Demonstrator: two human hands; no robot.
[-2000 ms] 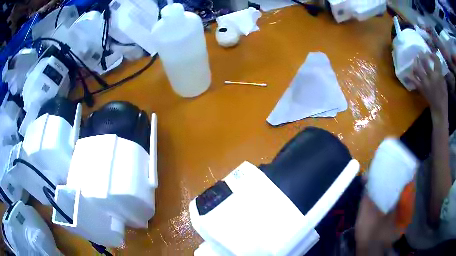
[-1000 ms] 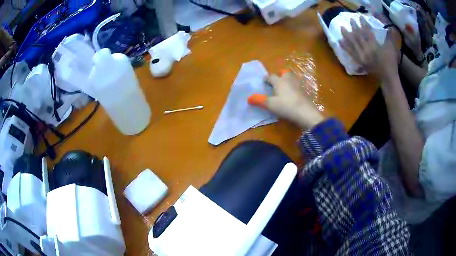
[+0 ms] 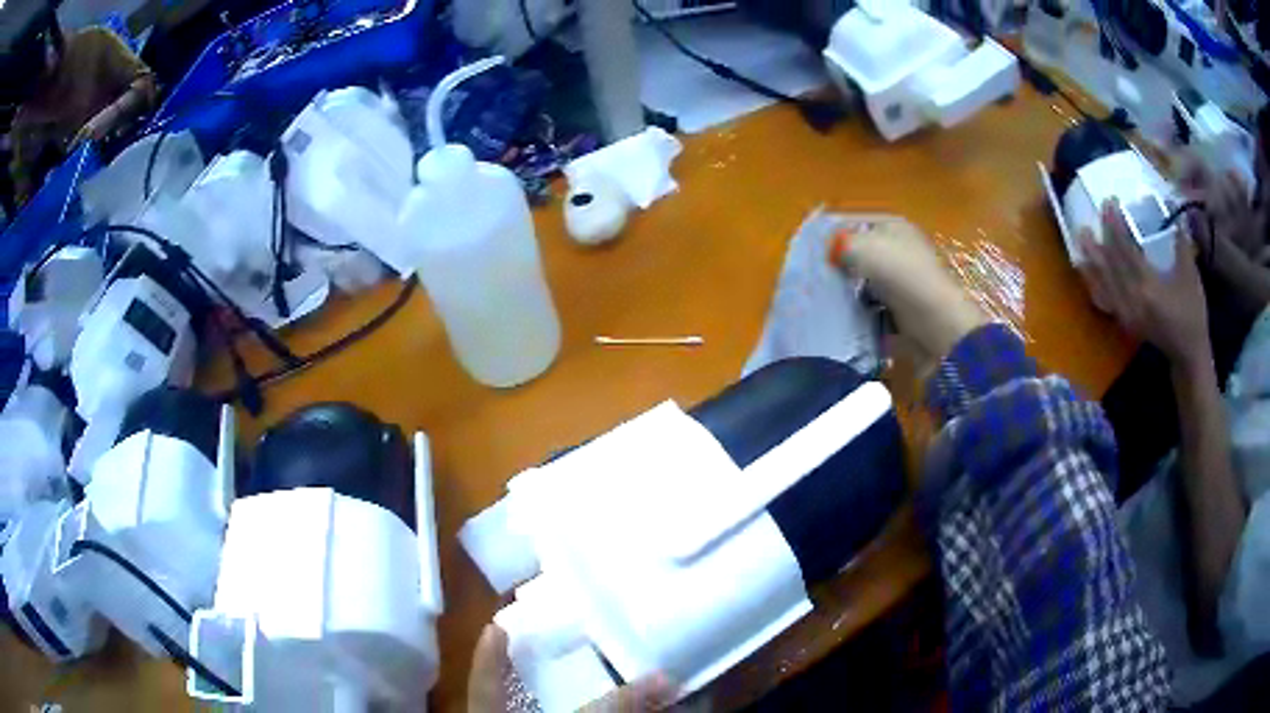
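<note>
A white security camera with a black rounded end lies tilted in front of me. My left hand, cut off by the bottom edge, grips its bracket end. The antenna lies along its upper side. My right hand, with an orange finger cot, is beyond the black end and pinches the top of the thin pale cloth. The cloth is bunched into folds, its lower part hidden behind the camera. The white sponge block does not show.
Finished-looking cameras stand at left, with black cables. A wash bottle, cotton swab and small white rounded part lie beyond on the orange-brown table. At right a co-worker's hand rests on another camera.
My left hand has come into view on the camera, which has turned so its dark panel no longer shows. My right hand has taken hold of the cloth, which was lying flat.
</note>
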